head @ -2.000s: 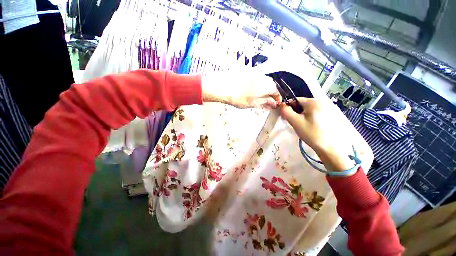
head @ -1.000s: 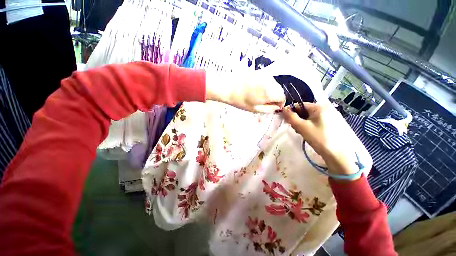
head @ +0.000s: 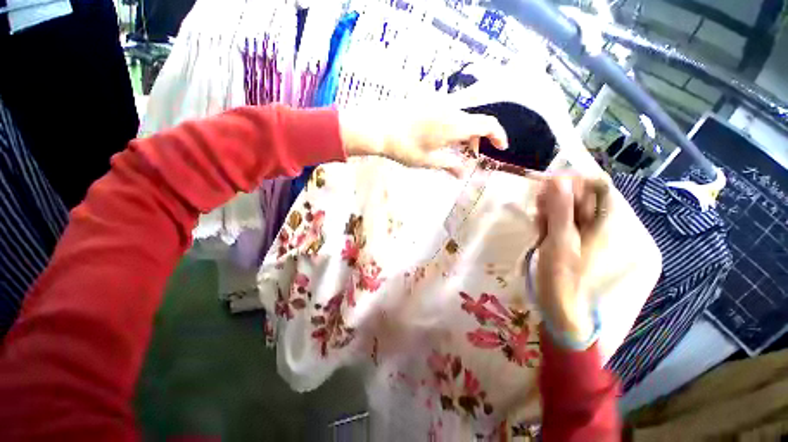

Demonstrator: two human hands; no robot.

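Observation:
A white blouse (head: 406, 224) with red-pink flowers hangs in front of me, its dark neck opening (head: 518, 134) at the top. My left hand (head: 423, 138) is at the neckline, its fingers on the top of the front opening (head: 467, 203), thumb or finger raised. My right hand (head: 570, 216) is blurred over the blouse's right shoulder area, fingers curled; whether it holds anything cannot be told. The blue wrist cord (head: 566, 332) is around my right wrist. The snips cannot be made out.
A grey rail (head: 631, 99) slants overhead at the right. White garments (head: 207, 78) with pink and blue strips hang behind. Striped garments (head: 683, 250) hang at the right, before a blackboard (head: 752, 224). Brown cloth (head: 717, 406) is at lower right. A dark garment (head: 69, 95) hangs at left.
My right hand has moved away from my left hand, to the right and slightly down. The dark snips seen in it before no longer show. My left hand stays at the neckline with its fingers more spread.

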